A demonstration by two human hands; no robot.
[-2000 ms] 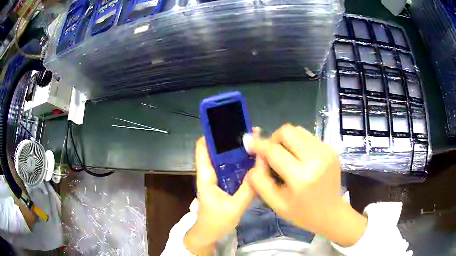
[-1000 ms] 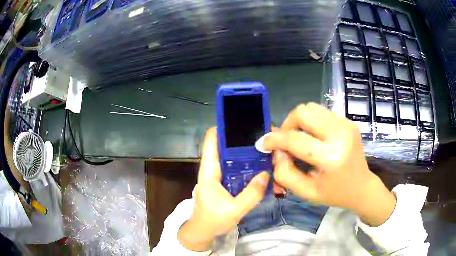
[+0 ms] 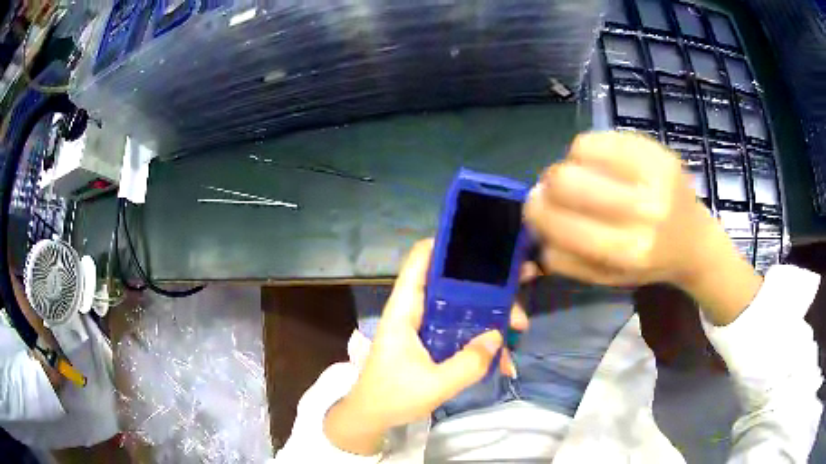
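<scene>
My left hand (image 3: 403, 362) holds a blue keypad phone (image 3: 480, 240) upright above the bench's front edge, with its dark screen facing me and my thumb on the keypad. My right hand (image 3: 616, 213) is at the phone's upper right edge, with its fingers curled and blurred. A small whitish bit shows at its fingertips, most of it hidden, likely the wipe. A silver pair of tweezers (image 3: 249, 201) and a darker slim pair (image 3: 317, 169) lie on the dark green bench.
A tall glossy stack of phone trays (image 3: 362, 63) spans the back. A lens tray (image 3: 715, 118) stands at right, partly behind my right hand. At left are a white power box (image 3: 86, 168), a small fan (image 3: 56, 281) and crinkled clear film (image 3: 190, 372) below the bench edge.
The phone has moved right and tilted in my left hand. My right hand has moved from the screen's lower right corner up to the phone's upper right edge.
</scene>
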